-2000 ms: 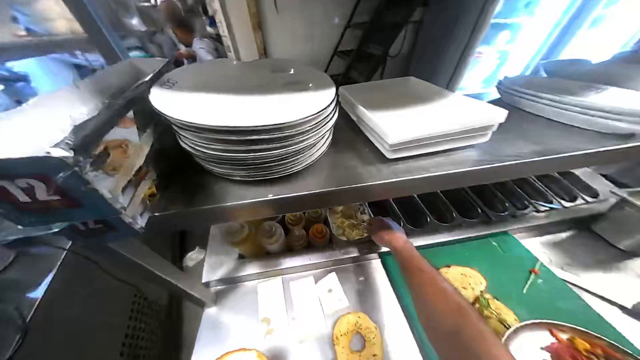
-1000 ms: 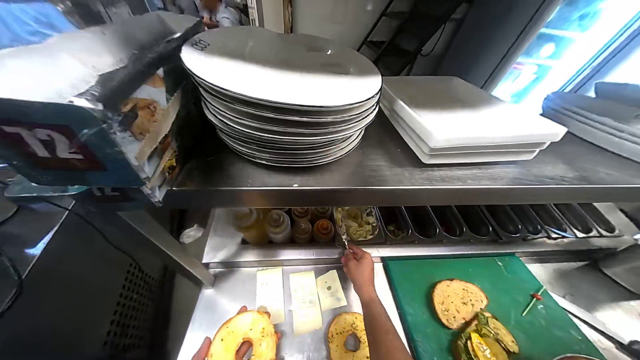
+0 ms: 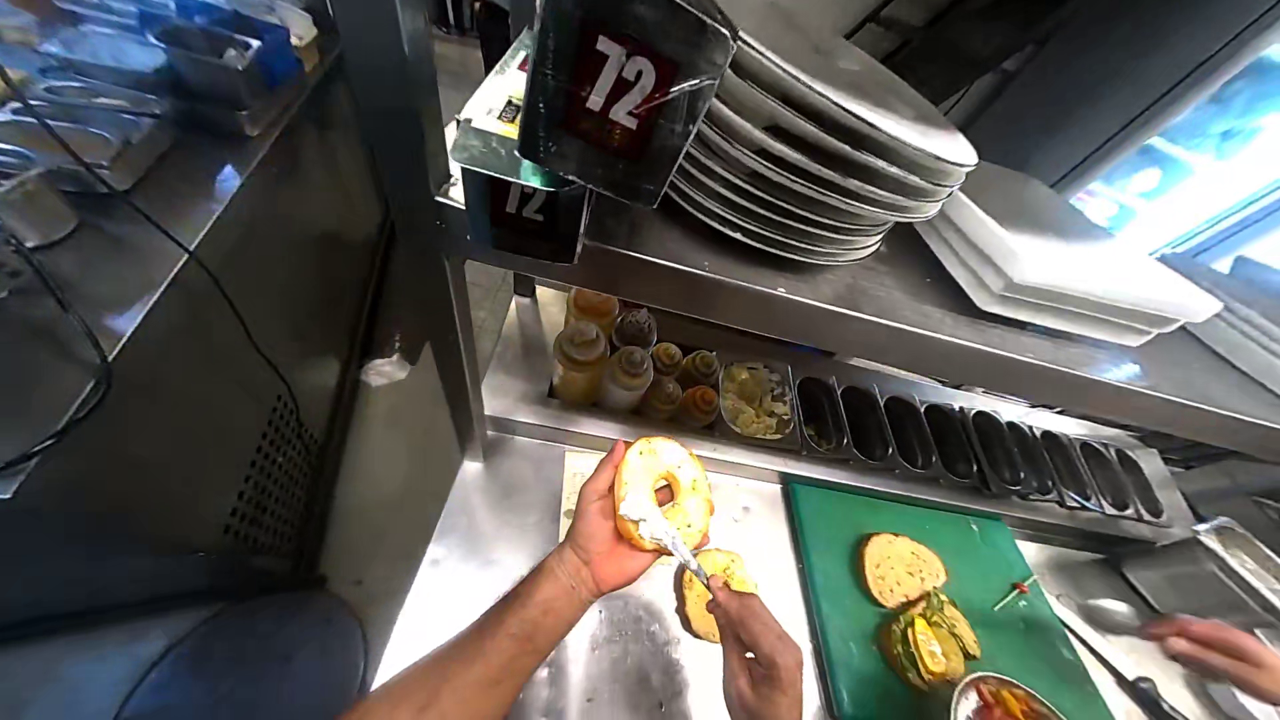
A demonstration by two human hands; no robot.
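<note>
My left hand [image 3: 605,535] holds a bagel half [image 3: 690,490] cut side up, above the steel counter. In my right hand [image 3: 755,640] is a spreading knife [image 3: 685,555], its blade on the bagel's lower left, where a white spread [image 3: 645,515] lies. A second bagel half [image 3: 722,575] rests on the counter just behind the knife and fingers, partly hidden. Paper slips lie beneath the held bagel, mostly covered. A metal pan of pale shavings or slices [image 3: 757,400] sits in the rail beyond my hands.
Squeeze bottles [image 3: 628,378] and narrow steel pans [image 3: 908,430] line the rail. Above is a steel shelf [image 3: 800,300] with stacked plates [image 3: 830,130]. At right, a green cutting board [image 3: 830,560] bears bread [image 3: 903,568] and a filled slice [image 3: 930,645]. Another person's hand [image 3: 1215,645] is near a knife [image 3: 1110,665].
My left hand has raised the bagel half from the counter. My right hand has drawn back from the pan rail to the bagel, and white spread now shows on it. The view has swung left.
</note>
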